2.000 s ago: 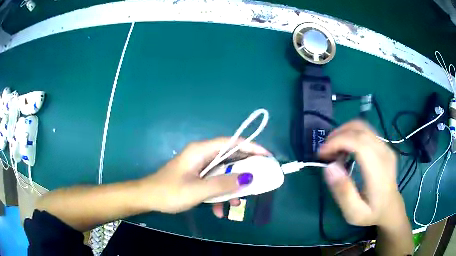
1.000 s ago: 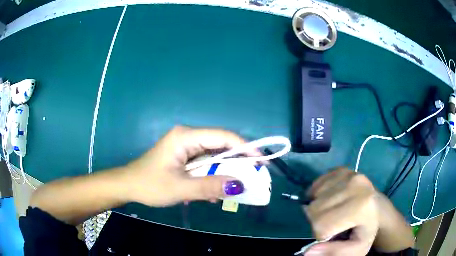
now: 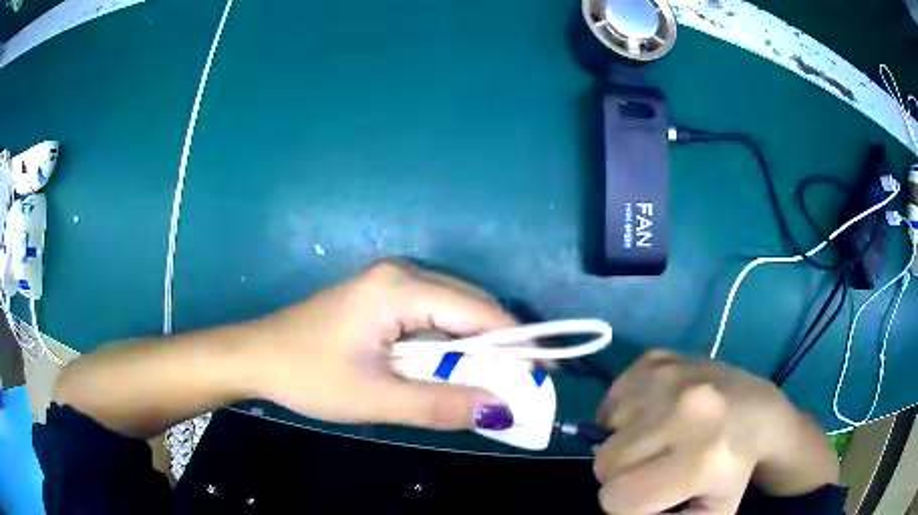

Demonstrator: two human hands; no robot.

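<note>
My left hand (image 3: 352,342) is shut on the white handheld unit (image 3: 518,397), which has blue tape marks, near the bench's front edge. A white wrist strap (image 3: 564,339) loops out from the unit to the right. My right hand (image 3: 695,433) is just right of the unit, shut on the black cable (image 3: 586,432). The cable's silver-tipped plug is at the unit's right end; whether it is inserted I cannot tell. The white USB cable (image 3: 747,270) runs down to my right hand, and its plug is hidden.
The black FAN device (image 3: 634,181) lies on the green bench at centre right, a black cable in its side. Its round metal head (image 3: 630,18) is at the top edge. A black adapter (image 3: 864,226) is at right. White units (image 3: 26,241) lie at far left.
The white plug has left the unit, and my right hand has brought the black cable's plug to the unit's right end. My left hand and the unit sit lower and further right in view.
</note>
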